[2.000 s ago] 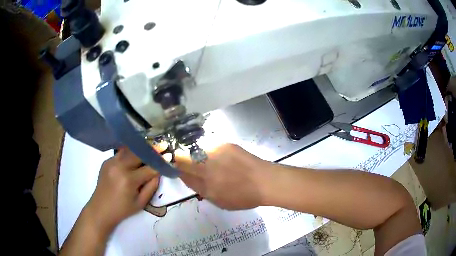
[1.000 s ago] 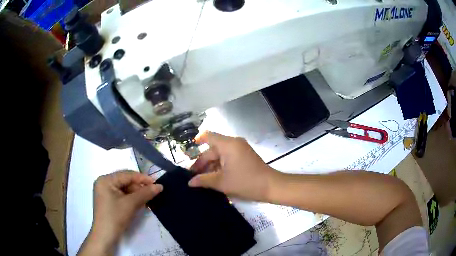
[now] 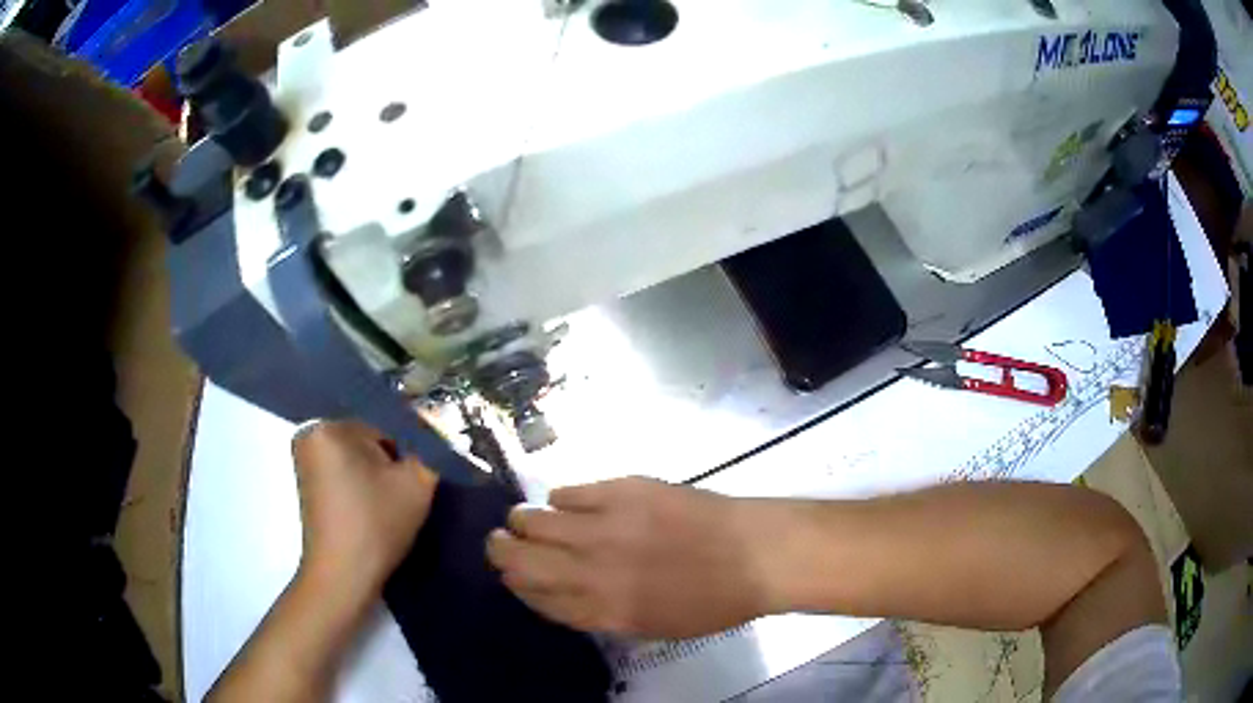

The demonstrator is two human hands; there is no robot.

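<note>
A black cloth piece (image 3: 481,604) lies under the left end of the white sewing machine (image 3: 715,151) and hangs toward me. Its far end is close to the presser foot (image 3: 484,442), partly hidden by the grey end cover. My left hand (image 3: 360,494) grips the cloth's left edge with curled fingers. My right hand (image 3: 618,556) holds the right edge, fingertips near the presser foot. A small pale bit (image 3: 533,500) shows at the right fingertips; I cannot tell what it is.
A smartphone (image 3: 814,305) lies on the machine bed. Red-handled thread snips (image 3: 1010,376) lie right of it. A navy scrap (image 3: 1141,261) hangs at the machine's right end, above a yellow-and-black tool (image 3: 1161,385). Ruler marks (image 3: 701,643) show on the white tabletop (image 3: 811,474).
The black cloth, absent from view at first, appeared between my hands and has moved up toward the presser foot. My left hand has moved up beside the end cover; my right hand is lower.
</note>
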